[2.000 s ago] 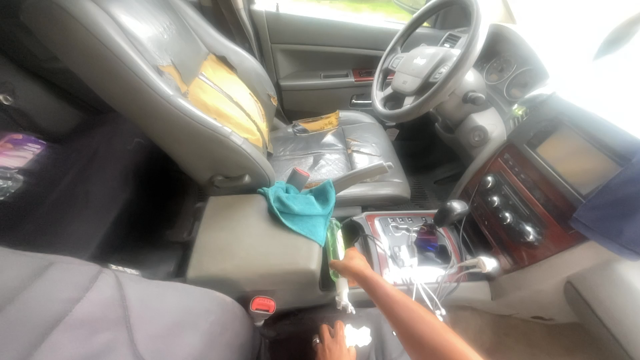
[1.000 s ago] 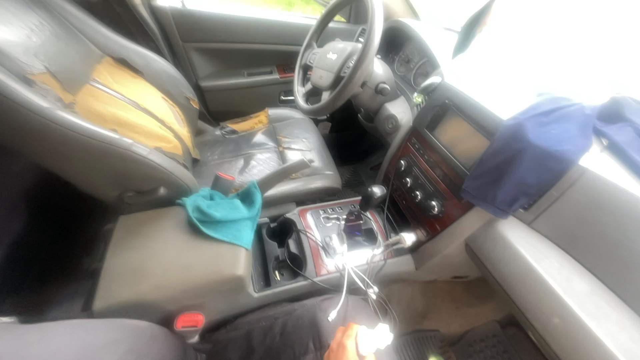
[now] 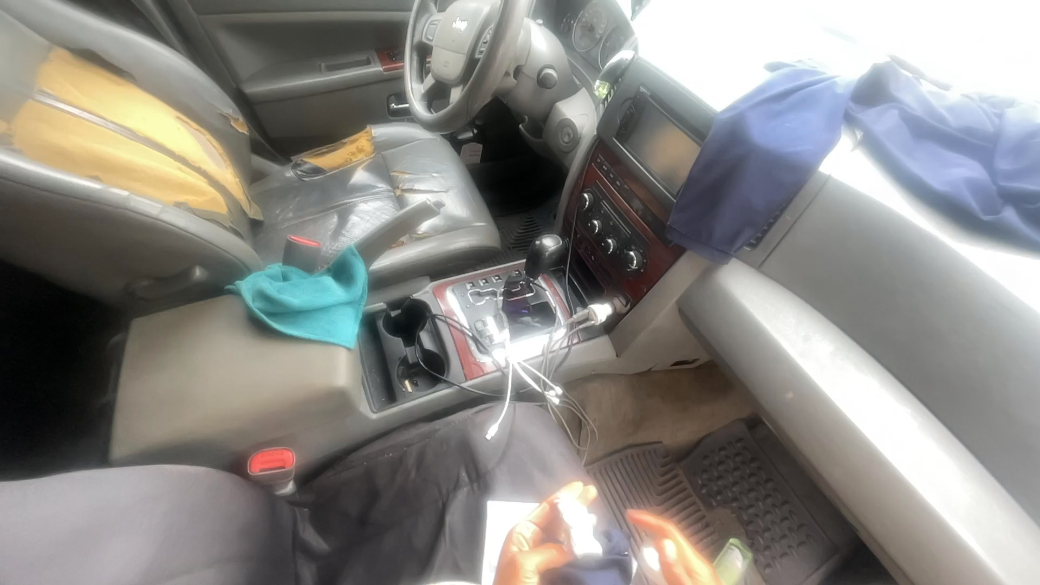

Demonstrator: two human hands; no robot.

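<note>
Low in the head view, my left hand (image 3: 532,540) grips a crumpled white wad (image 3: 578,528), perhaps tissue or a wipe. My right hand (image 3: 670,548) is just to its right, fingers partly spread. Beside its outer edge is a clear, green-tinted object (image 3: 734,561), cut off by the frame; whether the hand holds it is unclear. Dark blue cloth (image 3: 593,565) lies under and between the hands. Beside my left hand is a white flat piece (image 3: 502,528). A teal cloth (image 3: 309,296) drapes over the corner of the centre armrest (image 3: 227,382).
White charging cables (image 3: 520,378) trail over the console by the cup holders (image 3: 414,349) and gear shifter (image 3: 546,253). Beyond are a torn leather driver's seat (image 3: 366,195) and steering wheel (image 3: 463,57). Blue fabric (image 3: 756,154) hangs over the dashboard. A seat belt buckle (image 3: 272,463) stands beside the armrest.
Two seconds ago my right hand held a green and white object by the cup holders; it is now low beside my left hand. My left hand keeps the white wad. The view has swung right.
</note>
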